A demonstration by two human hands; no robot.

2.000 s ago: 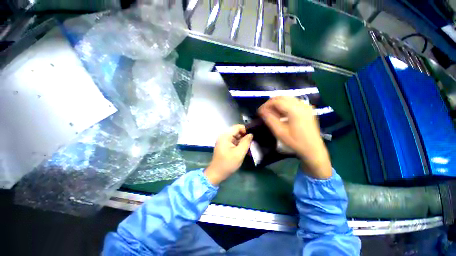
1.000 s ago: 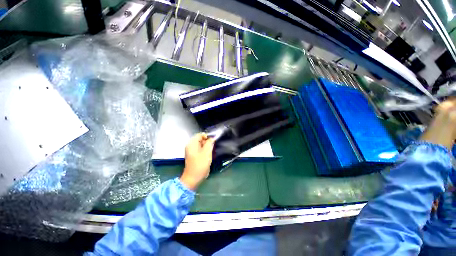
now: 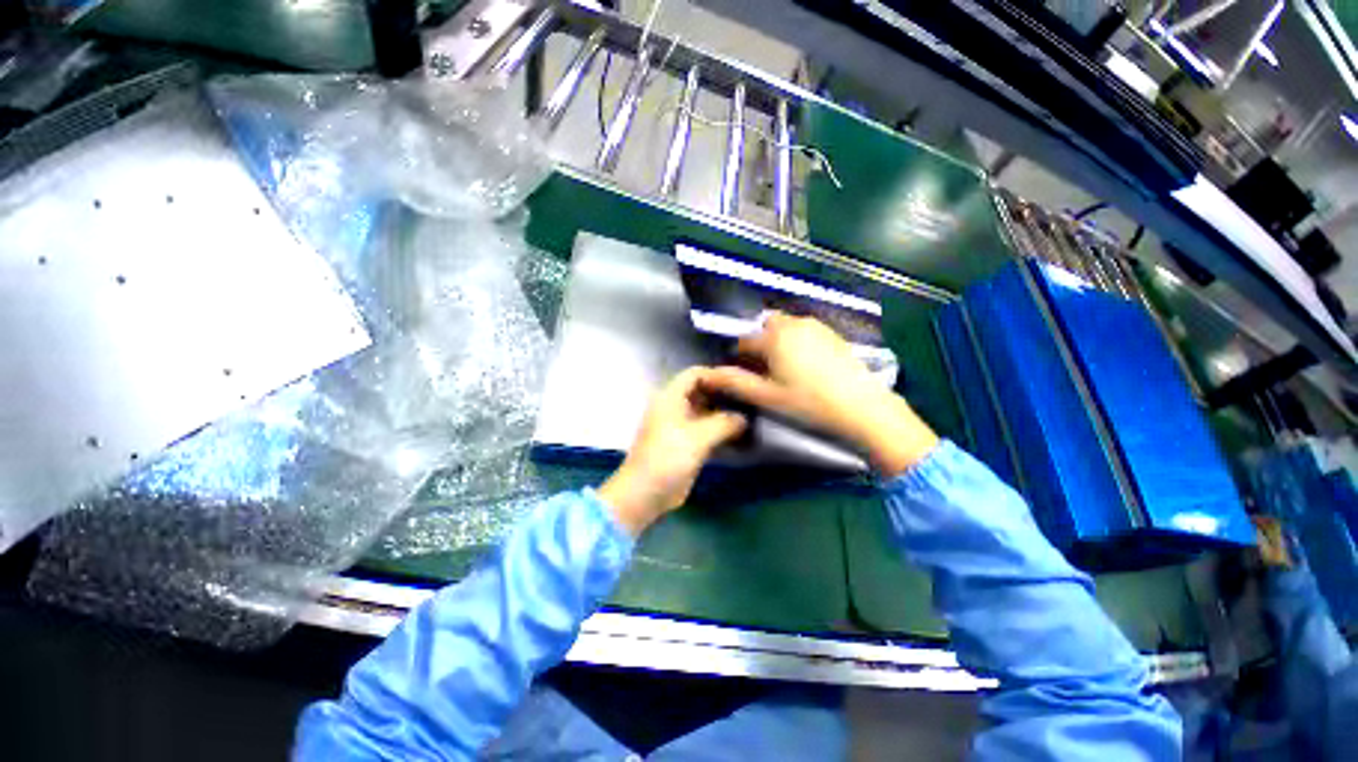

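A black sheet with white parallel strips (image 3: pixel 782 282) lies over a silver-white metal panel (image 3: pixel 603 350) on the green bench. My left hand (image 3: pixel 678 436) pinches the sheet's near left part, with fingertips close to my right hand. My right hand (image 3: pixel 816 384) is bent over the sheet, touching or nearly touching my left fingertips. The fingers are blurred and cover the middle of the sheet, so what the right fingers hold is hidden.
Crumpled bubble wrap (image 3: pixel 454 320) lies left of the panel, with a second white panel with holes (image 3: pixel 164 320) on it. Stacked blue-filmed panels (image 3: pixel 1095 410) stand at right. Silver rollers (image 3: pixel 678 134) are behind. Another person's hand (image 3: pixel 1272 542) shows at far right.
My right hand has come back from the far right to the sheet beside my left hand. The sheet's lower part is now covered by the hands. The camera view has shifted.
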